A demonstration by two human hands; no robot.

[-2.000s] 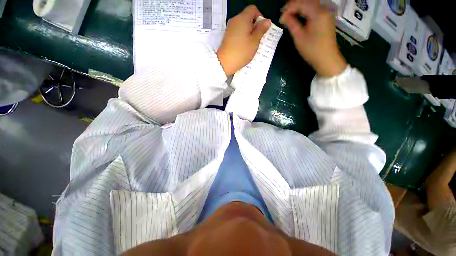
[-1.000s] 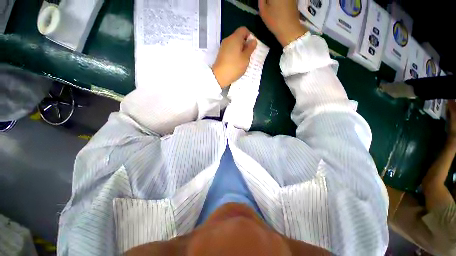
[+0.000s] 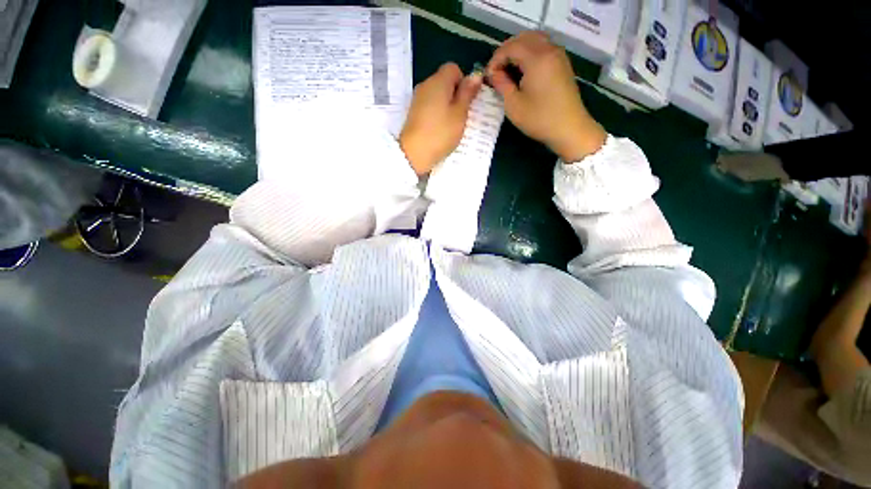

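My left hand (image 3: 438, 116) grips the top end of the label strip (image 3: 465, 167), a long white strip with rows of small black print that runs down toward my waist. My right hand (image 3: 544, 91) is at the strip's top end, thumb and index fingertips close together beside my left fingertips. Whether a single label is between the right fingertips is too small to tell. The paper form (image 3: 320, 72), with dense print and a grey column, lies on the bench left of my left hand; my sleeve covers its lower part.
White product boxes (image 3: 707, 57) with round pictures or dark marks line the far right side of the green bench (image 3: 640, 162). A pale ring (image 3: 94, 59) rests on a white box or tray at left. Another person's arm (image 3: 845, 325) shows at the right edge.
My right hand has come back from the boxes at the far side to the strip's top end. My left hand still holds the strip. The view has shifted slightly.
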